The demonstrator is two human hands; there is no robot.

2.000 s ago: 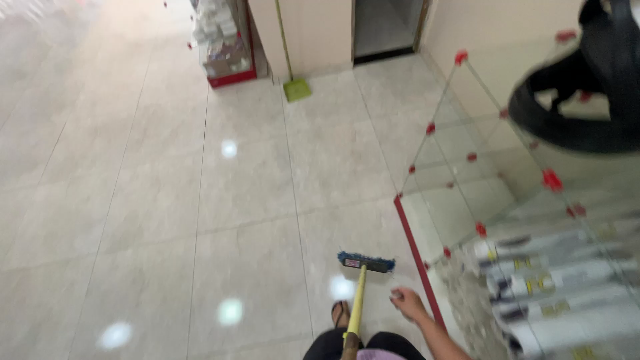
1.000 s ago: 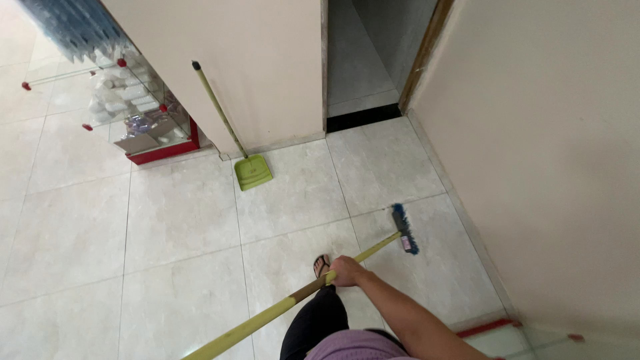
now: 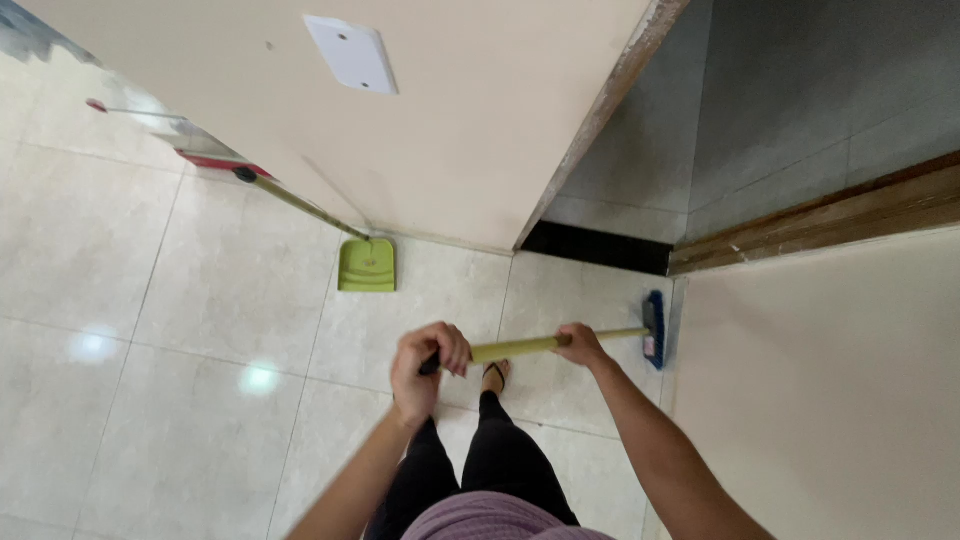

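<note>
My left hand (image 3: 429,367) is closed around the black-capped top end of a broom's yellow-green handle (image 3: 517,348). Further down the same handle, my right hand (image 3: 581,345) grips it. The blue-bristled broom head (image 3: 655,330) is on the tiled floor at the right, beside the base of the right-hand wall. A green long-handled dustpan (image 3: 367,266) rests on the floor left of the broom, its handle leaning toward the wall and away from both hands.
A doorway with a black threshold (image 3: 596,247) and a worn wooden frame (image 3: 817,217) opens ahead at the right. A wall with a white cover plate (image 3: 352,54) stands ahead. The red base of a display shelf (image 3: 217,163) shows at the left. My sandalled foot (image 3: 495,375) is near the broom handle.
The view has moved toward the doorway and dustpan. My left hand, out of sight a second ago, now holds the handle's end. The broom head now lies by the right wall's base.
</note>
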